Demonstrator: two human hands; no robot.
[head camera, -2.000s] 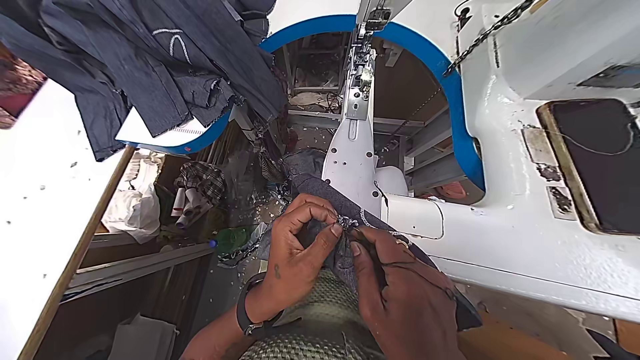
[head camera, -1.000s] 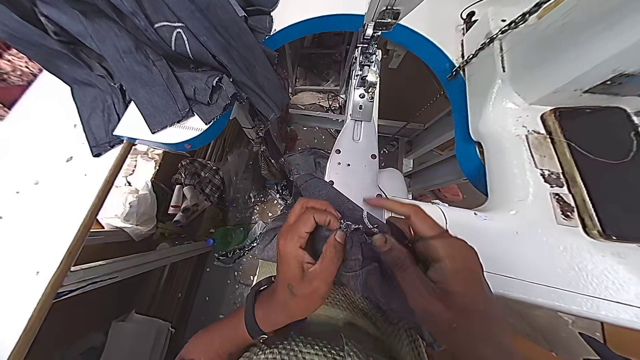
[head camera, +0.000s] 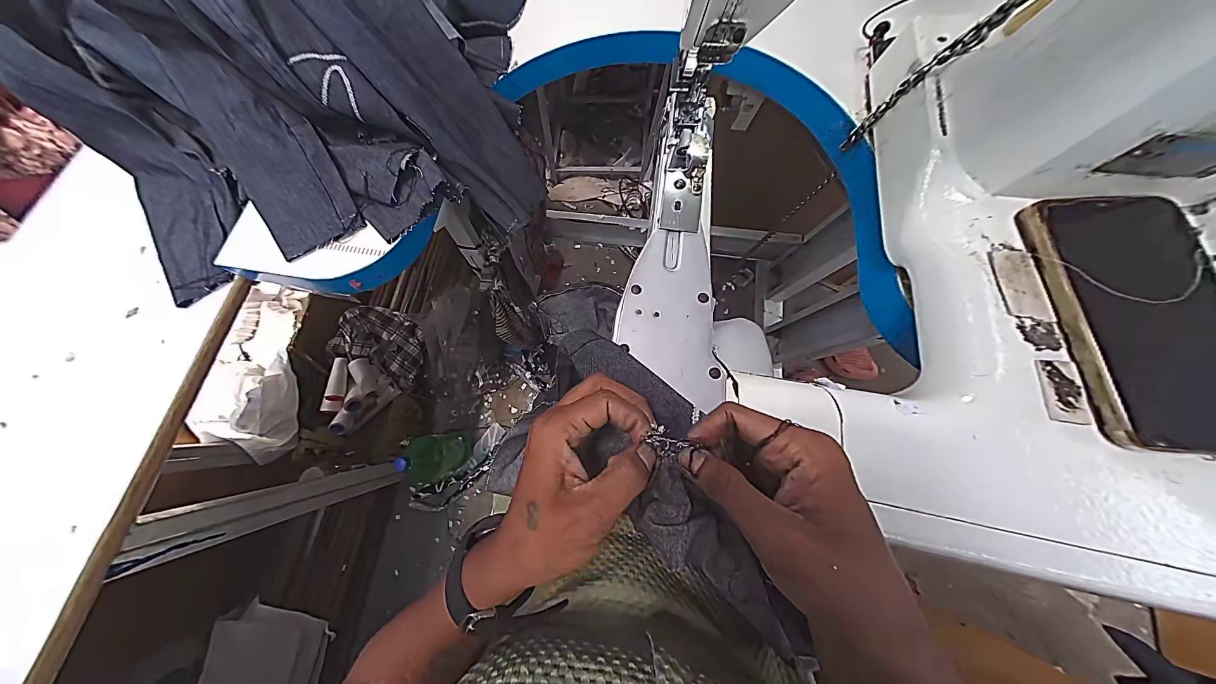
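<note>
My left hand (head camera: 579, 484) pinches the frayed edge of a dark grey denim piece (head camera: 679, 513) between thumb and fingers. On the other side of a short stretch of that edge, my right hand (head camera: 784, 484) grips it too, thumb tip facing the left thumb. The cloth hangs over my lap, and part of it lies against the narrow white arm of a sewing machine (head camera: 665, 323). The machine's presser foot and needle area (head camera: 689, 142) are farther up, away from both hands.
Dark denim pieces (head camera: 380, 123) hang over the white table (head camera: 66, 361) at upper left. A blue-edged opening (head camera: 879, 285) surrounds the machine arm. A dark phone-like slab (head camera: 1130, 323) lies at right. Below left are a green bottle (head camera: 442, 458) and thread cones (head camera: 351, 385).
My right hand's fingers, more extended one second ago, have curled in and closed on the cloth edge near my left hand. The left hand keeps its pinch.
</note>
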